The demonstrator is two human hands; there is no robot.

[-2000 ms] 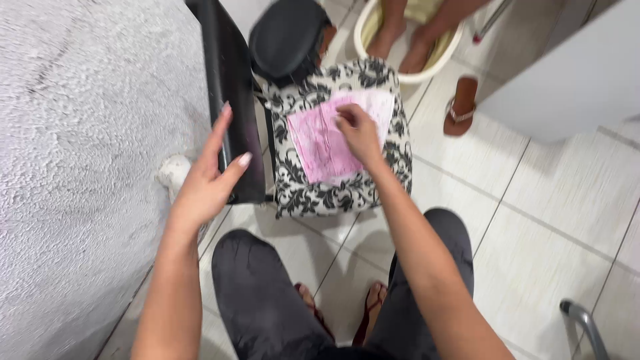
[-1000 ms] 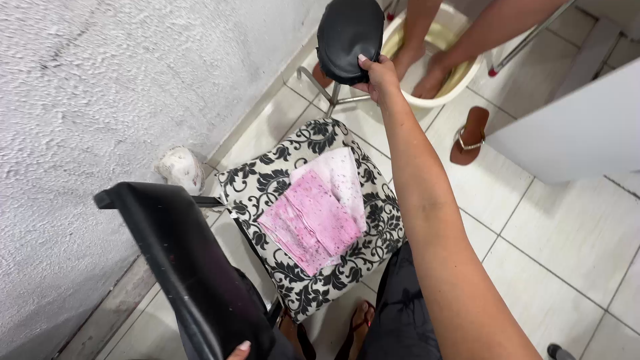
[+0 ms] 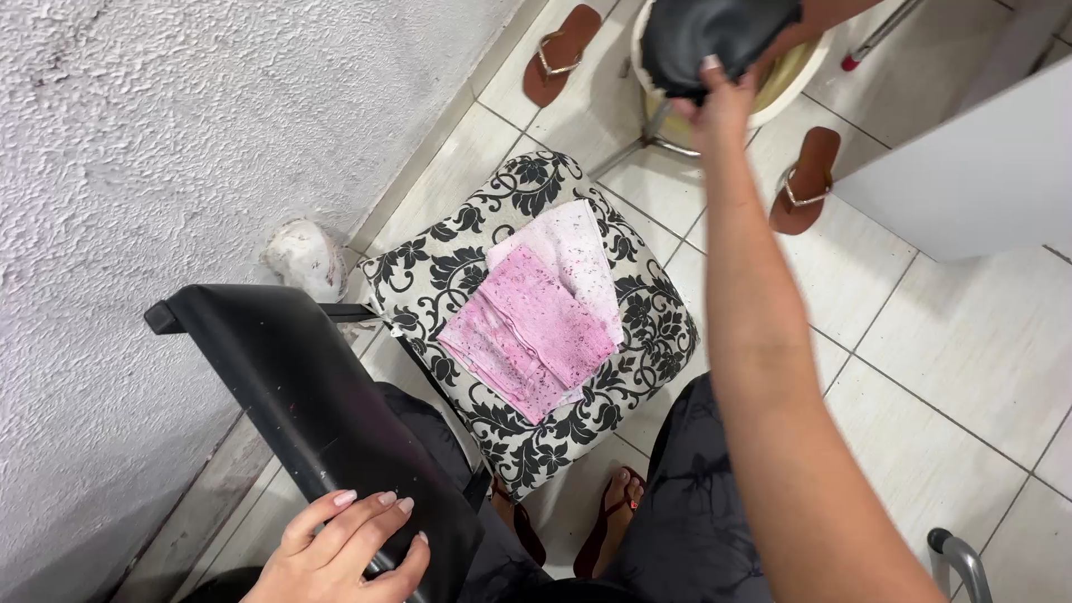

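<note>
My left hand [image 3: 347, 544] rests with bent fingers on the black backrest [image 3: 310, 402] of a chair at the lower left. The chair's seat [image 3: 662, 335] wears a black-and-white floral cover, and a folded pink cloth [image 3: 544, 327] lies on it, partly over a paler cloth [image 3: 578, 243]. At the top right, my right hand [image 3: 720, 96] grips the edge of a round black padded stool seat [image 3: 712, 38], thumb on top. The stool's metal legs [image 3: 649, 138] stand beside a pale basin [image 3: 804, 79], which the seat partly hides.
A rough white wall [image 3: 209, 126] runs along the left. Brown flip-flops lie on the tiled floor, one near the wall [image 3: 563, 54] and one [image 3: 806, 180] by a grey-white panel [image 3: 971, 167]. A person's leg [image 3: 825, 17] shows behind the stool. A curved metal leg [image 3: 963, 561] stands lower right.
My right hand has left the pink cloth and taken hold of the stool seat, which has moved right, in front of the basin. The chair has turned, its backrest now nearer me under my left hand.
</note>
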